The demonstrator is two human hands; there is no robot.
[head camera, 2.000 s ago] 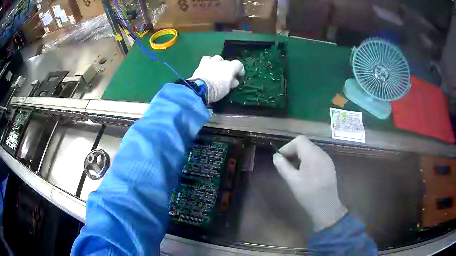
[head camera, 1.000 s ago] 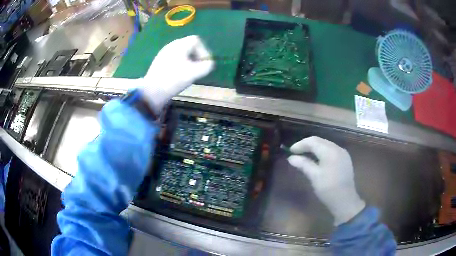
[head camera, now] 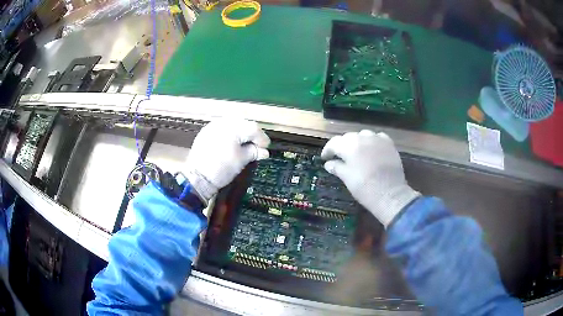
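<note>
Two green circuit boards lie one above the other in a black carrier [head camera: 213, 262] on the line; the upper board [head camera: 296, 179] is nearer the bench, the lower board [head camera: 281, 241] nearer me. My gloved left hand [head camera: 231, 151] is at the upper board's top left edge, fingertips pinched together. My gloved right hand [head camera: 364, 166] is at its top right edge, fingers curled. Whatever lies between the fingertips of either hand is hidden or too small to tell. A black parts tray [head camera: 373, 114] of loose green parts sits on the green mat.
A yellow tape roll [head camera: 241, 13] lies on the mat. A light blue fan [head camera: 525, 86], a white label sheet [head camera: 486, 146] and a red sheet [head camera: 548, 139] are at the right. A blue cord hangs near a round metal knob [head camera: 143, 179]. Another board [head camera: 36, 141] is far left.
My left hand has moved from the parts tray, over the mat, down to the upper board's edge. My right hand has moved left onto the board's far right. The view has shifted.
</note>
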